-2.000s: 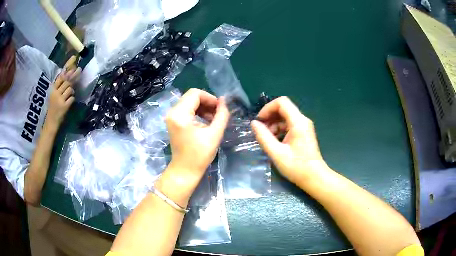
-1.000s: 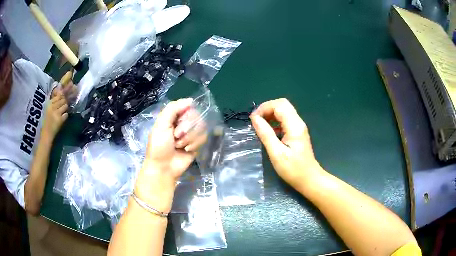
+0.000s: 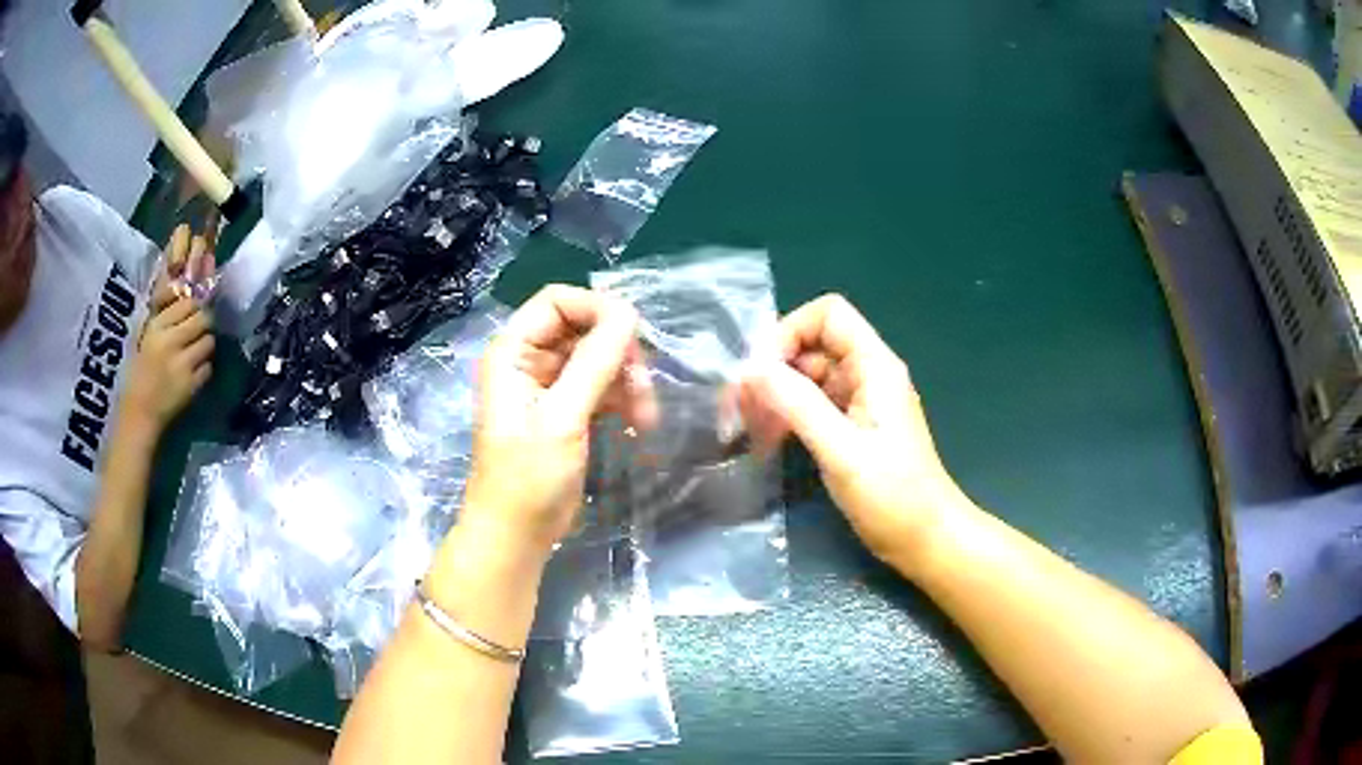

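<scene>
My left hand and my right hand hold a clear zip-lock bag between them by its two sides, over the table in front of me. A dark coil shows blurred behind or inside the film; I cannot tell which. Below my hands more clear bags lie flat on the table, partly overlapping. A heap of empty bags lies at near left. The black cable pile with silvery plugs lies beyond it. Another clear bag lies to the right of the pile.
A large cloudy plastic bag and a white oval sheet lie at far left. A coworker in a printed white T-shirt is at the left, near a wooden handle. A long box stands on a grey board at right.
My left hand has opened out from its curled hold and moved slightly right. The bag that hung from it is now stretched between both hands. My right hand has moved onto the bag's right side.
</scene>
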